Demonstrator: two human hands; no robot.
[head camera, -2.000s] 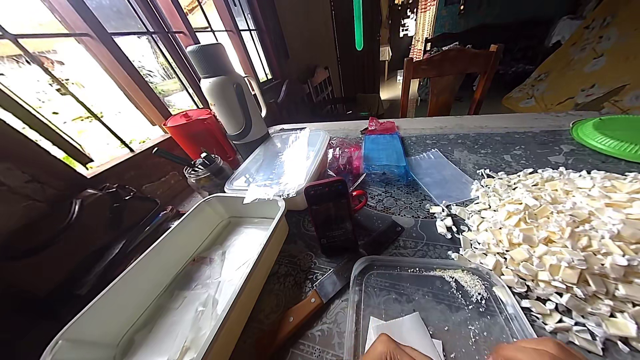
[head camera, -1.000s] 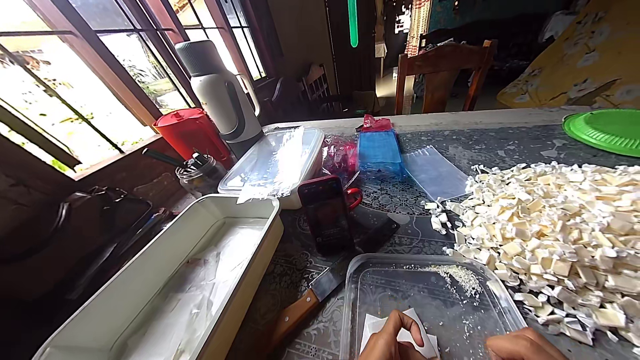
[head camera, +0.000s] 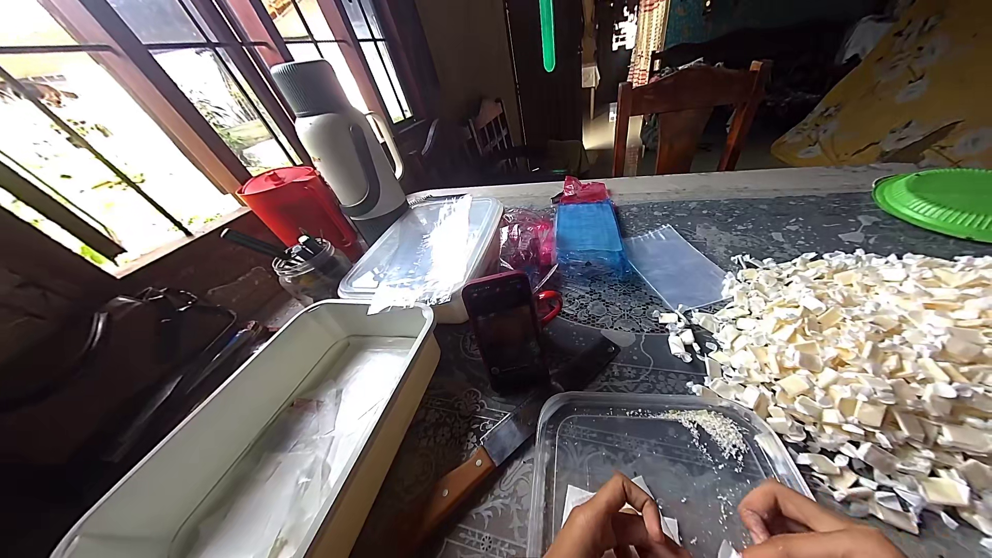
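Observation:
My left hand (head camera: 620, 523) is low in the view, over white paper pieces (head camera: 577, 500) lying in a clear plastic tray (head camera: 643, 411); its fingers are bent and partly cut off by the frame edge. My right hand (head camera: 806, 527) is at the tray's right side, its fingertips at a small white scrap (head camera: 728, 550). Whether it grips the scrap is unclear. Pale crumbs (head camera: 713, 434) are scattered in the tray. A large heap of small cream pieces wrapped in white paper (head camera: 868, 349) lies to the right of the tray.
A wooden-handled knife (head camera: 465, 480) lies left of the tray, near a propped phone (head camera: 508, 333) and a red cup (head camera: 550, 306). A deep cream container (head camera: 155, 473) holds white sheets. Behind are a lidded plastic box (head camera: 442, 240), blue plastic packs (head camera: 589, 232), a vacuum flask (head camera: 341, 147) and a green plate (head camera: 938, 203).
More of my left hand shows over the white paper than two seconds ago. Near the tray's right side, my right hand has its fingers bent inward, and a small white scrap now shows by them.

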